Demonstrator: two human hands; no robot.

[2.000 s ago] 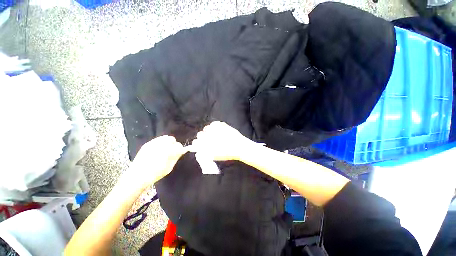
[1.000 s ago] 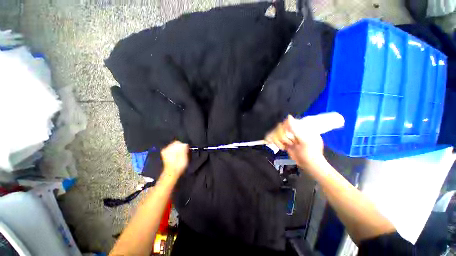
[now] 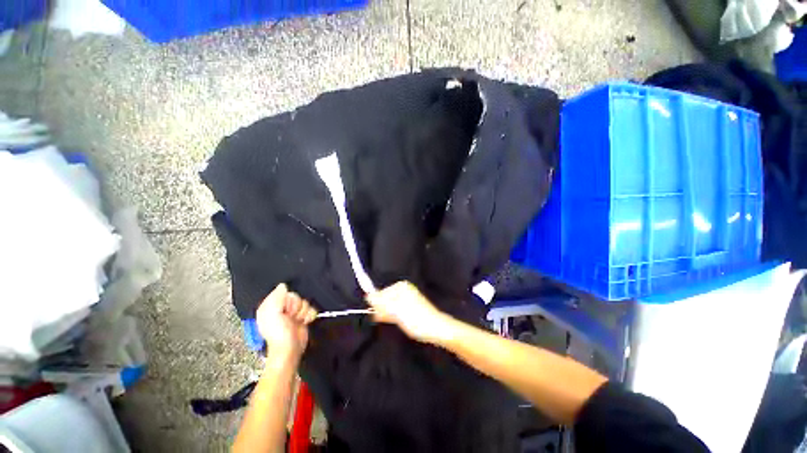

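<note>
A bundle of black cloth lies in front of me, gathered narrow at the middle. A white fabric tie strip runs across the gathered part. My left hand is closed on the strip at the left. My right hand is closed on it at the right, and a short taut length shows between the two hands. A loose, wider end of the strip lies up over the cloth from my right hand. The strip's path under the bundle is hidden.
A blue plastic crate stands at the right, against the cloth. A white sheet is below it. White cloth stacks are at the left. A red stool part shows beneath the bundle. Another blue crate is at the top edge.
My right hand has moved left and down, closer to my left hand. The strip's loose end now lies up across the cloth. The view has shifted, showing more floor at the top.
</note>
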